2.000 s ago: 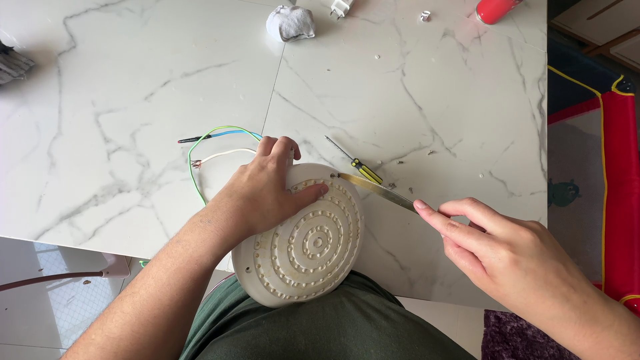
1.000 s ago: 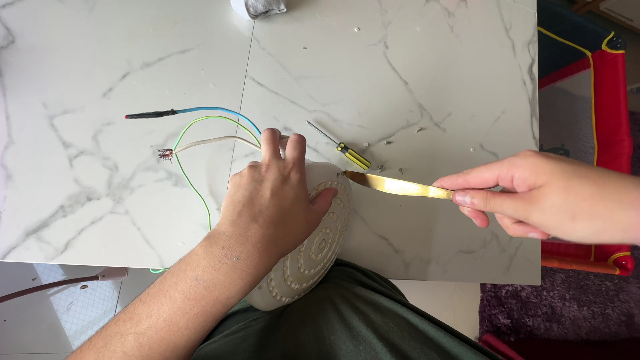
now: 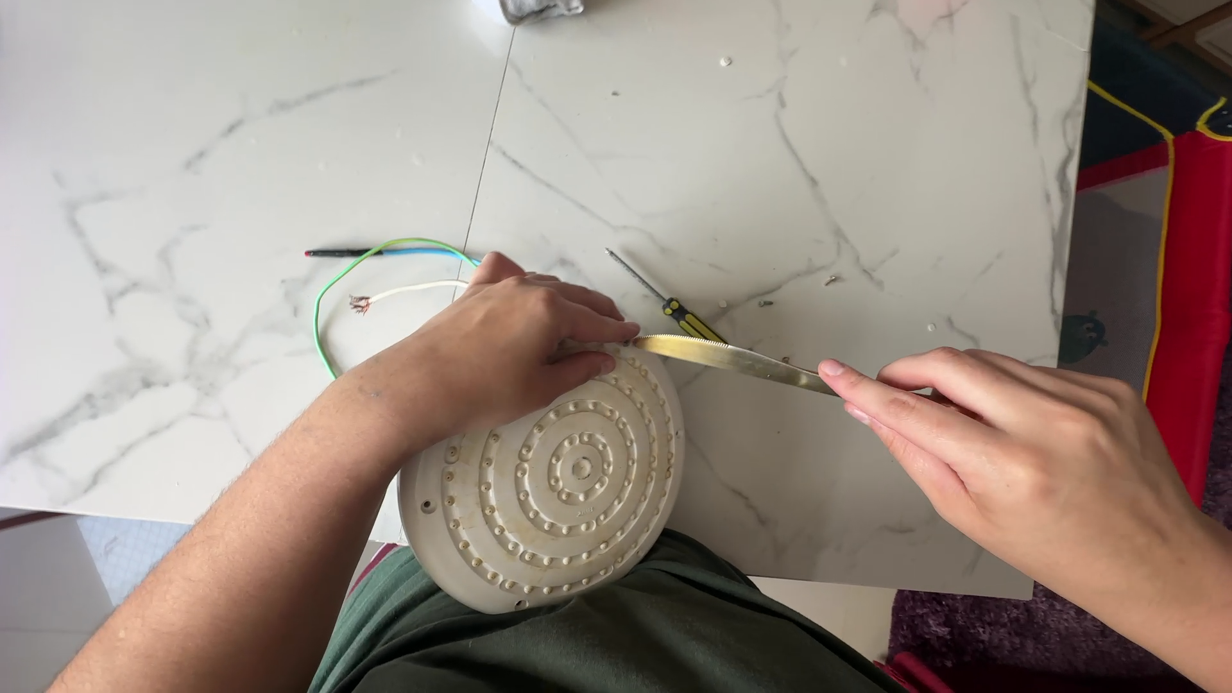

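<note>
My left hand grips the upper edge of a round, off-white shower head plate, which has rings of small raised nozzles and leans on my lap against the table's edge. In my right hand is a gold-coloured table knife; its serrated tip touches the plate's rim close to my left fingertips. Behind the plate lie a green wire, a blue wire with a black-wrapped end, and a white wire with bare copper strands. A small yellow and black screwdriver rests just beyond the knife.
Small screws and crumbs are scattered on the marbled table. A greyish wrapped object stands at the top edge. Right of the table is a red-edged play mat or pen, with a purple rug below.
The plate has tilted so that its nozzle face shows more fully than a second ago. My right hand has moved lower relative to the plate, and the knife now slants down to the right.
</note>
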